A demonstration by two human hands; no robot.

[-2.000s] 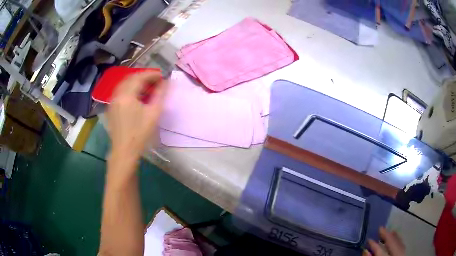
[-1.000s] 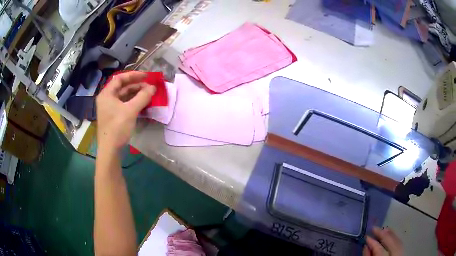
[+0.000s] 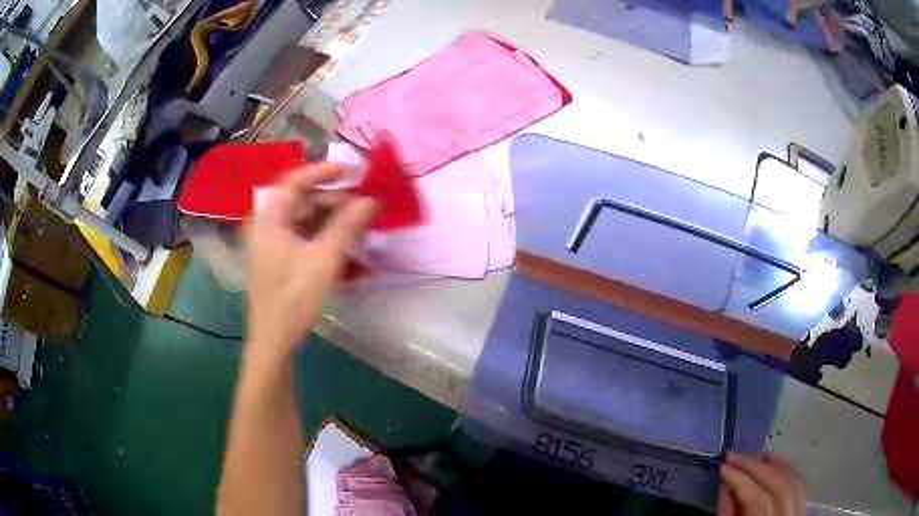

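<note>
My left hand (image 3: 307,237), blurred, holds a small red piece (image 3: 391,191) with a pale underside above the pale pink pieces (image 3: 458,227). A red piece (image 3: 237,181) lies at the left table edge behind my hand. The clear blue-grey template (image 3: 625,166) lies open, its brown hinge tape (image 3: 645,305) between the two leaves and "8156 3XL" on the near leaf. My right hand (image 3: 763,488), cut off by the bottom edge, is at the near leaf's right corner; its grip is unclear.
Pink-faced pieces (image 3: 458,101) with red edges are stacked beyond the pale ones. The cream machine head (image 3: 877,171) and its lamp are at the right. Blue-grey sheets (image 3: 655,25) lie at the far edge. Red fabric (image 3: 902,403) is at the far right. Pink pieces (image 3: 371,489) sit low at the bottom.
My left hand has moved right with the red piece, from the left edge to over the pale pieces. The view has shifted slightly. The template remains open.
</note>
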